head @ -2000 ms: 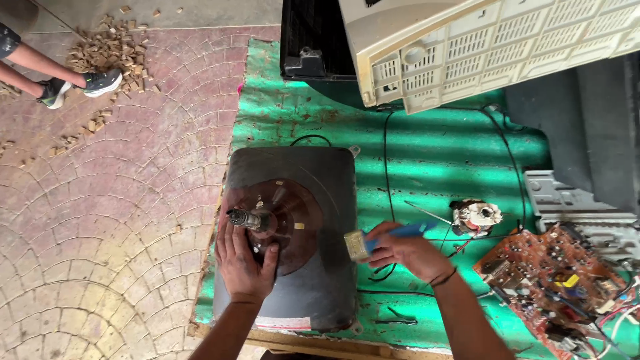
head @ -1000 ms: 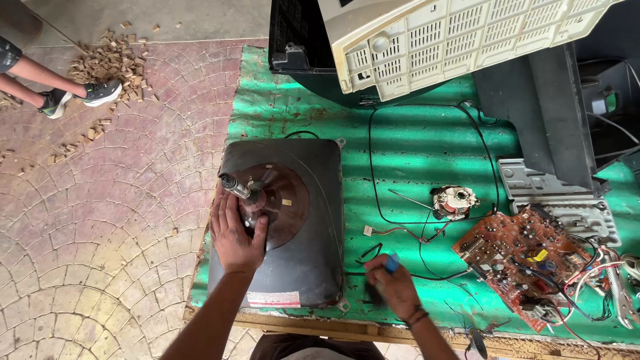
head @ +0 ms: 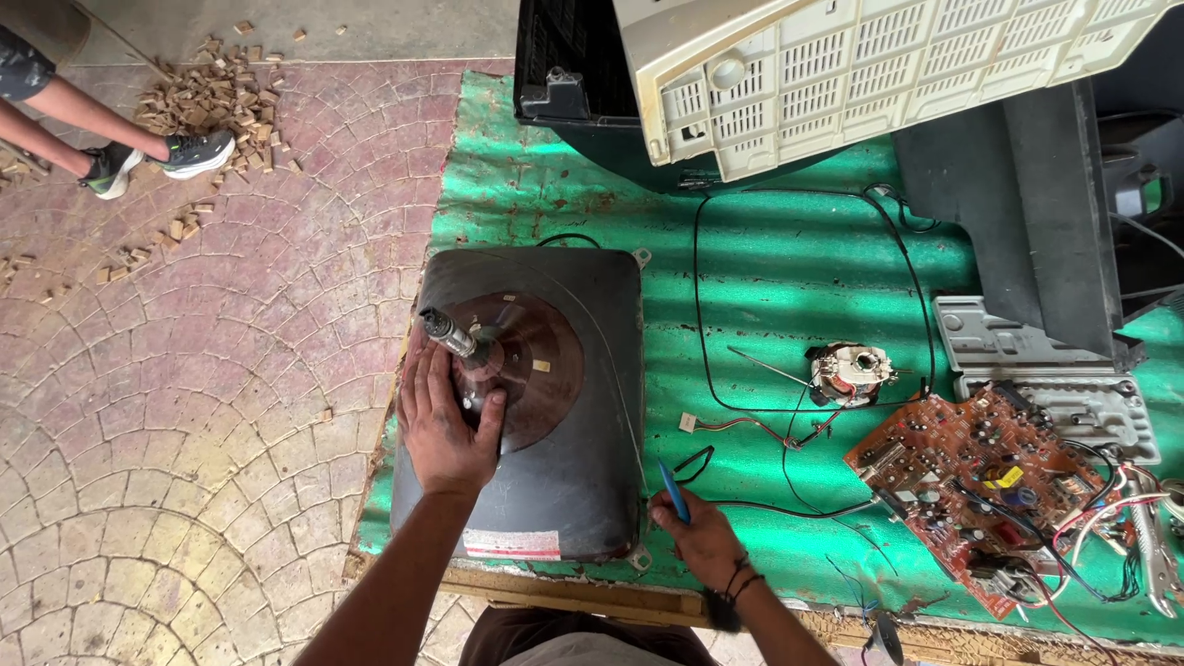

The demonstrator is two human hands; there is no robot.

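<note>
A cathode ray tube (head: 592,370) lies face down on a green corrugated metal sheet (head: 573,208), its glass neck (head: 450,333) sticking up and leaning left. My left hand (head: 449,430) rests spread on the brown funnel beside the neck, gripping nothing. Near the tube's lower right edge, my right hand (head: 698,541) is closed around a brush with a blue handle (head: 674,492); its bristle end is hidden. A deflection yoke (head: 851,373) sits on the sheet to the right.
A brown circuit board with wires (head: 980,472) lies at right, by a grey socket tray (head: 1064,407) and locking pliers (head: 1150,546). Cream (head: 832,83) and black plastic housings (head: 555,97) stand behind. Black cable (head: 700,296) loops across the sheet. A person's legs (head: 111,120) are at upper left.
My right hand has moved down toward the tube's lower right corner, and the brush's handle now points upward. My left hand stays on the tube's funnel.
</note>
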